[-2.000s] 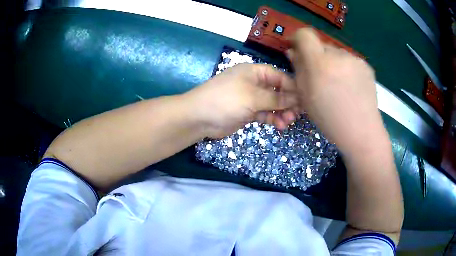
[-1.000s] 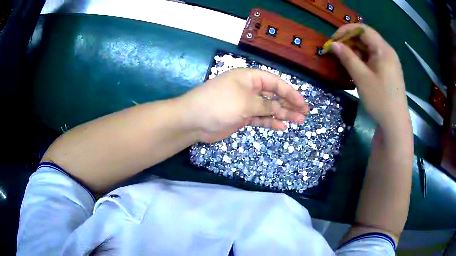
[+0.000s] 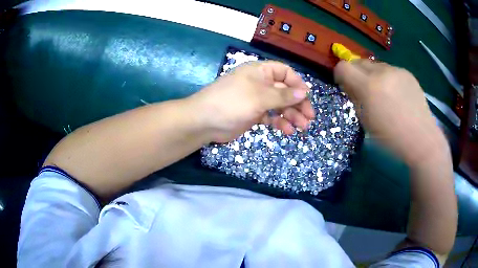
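A dark-rimmed tray point(image 3: 343, 191) full of small shiny metal parts point(image 3: 293, 162) lies in front of me. My left hand point(image 3: 267, 102) is over the tray, palm partly up, fingers curled and thumb near the index finger; whether a part is between them I cannot tell. My right hand point(image 3: 385, 97), blurred, grips a yellow tool point(image 3: 344, 52) at the near right part of a red-brown fixture point(image 3: 299, 42) behind the tray. Two dark nests with bright centres show on the fixture; its right part is partly hidden by the hand and tool.
A second red-brown fixture point(image 3: 355, 18) lies behind the first. A white strip point(image 3: 209, 17) runs left from the near fixture. Thin pale strips point(image 3: 439, 67) lie at the upper right. The glossy green table edge point(image 3: 120, 63) curves in front of me.
My right hand moved from above the tray to the fixture, then slightly right and nearer me, turning palm down. My left thumb and index finger have closed together since one second ago.
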